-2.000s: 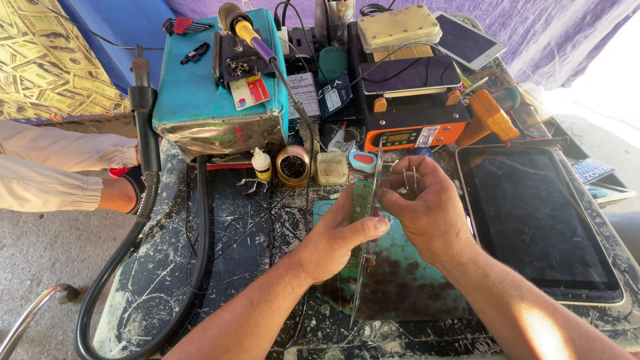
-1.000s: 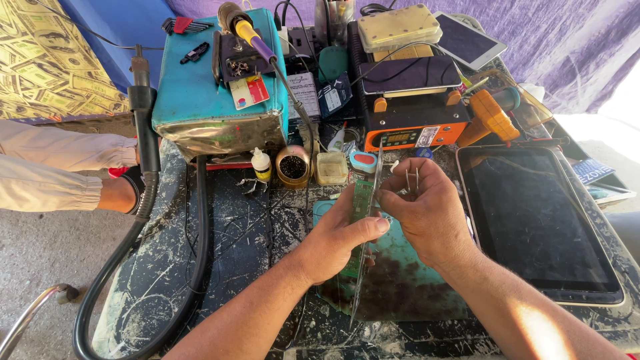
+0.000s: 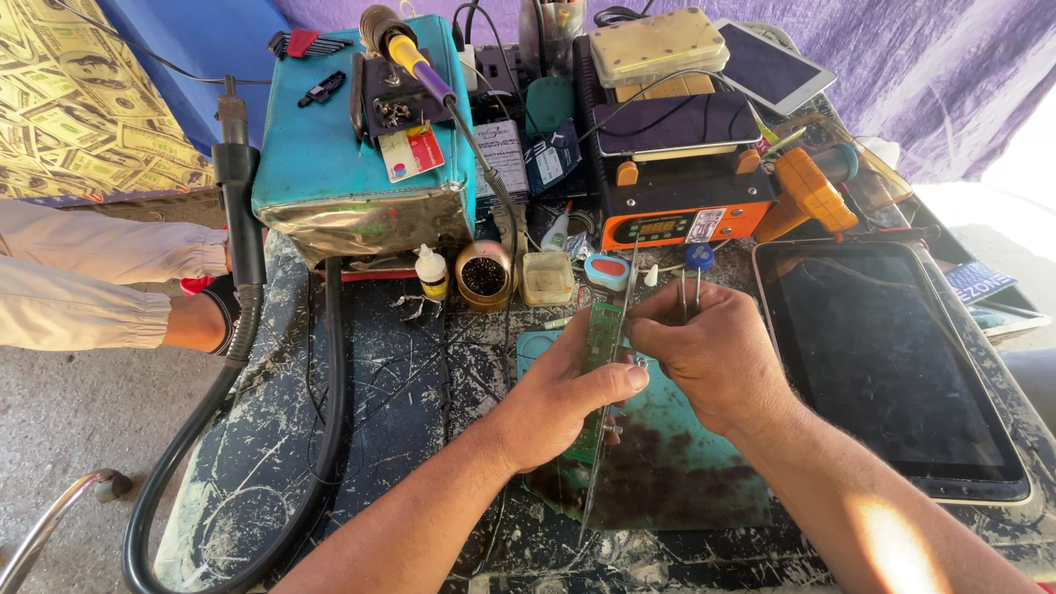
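Note:
My left hand grips a green circuit board together with a thin flat panel set close beside it, both held nearly on edge, thumb across them. At the panel's upper right side is my right hand, its fingers bent around metal tweezers whose two prongs stick up above the knuckles. Its thumb and fingertips meet close to the panel's edge; what they touch there is hidden. Below both hands lies a stained teal work mat.
A large tablet lies at right. Behind the hands stand an orange-fronted heating station, a small bottle, a round pot and a soldering iron on a teal-covered box. A thick black hose loops at left. Another person's legs show at left.

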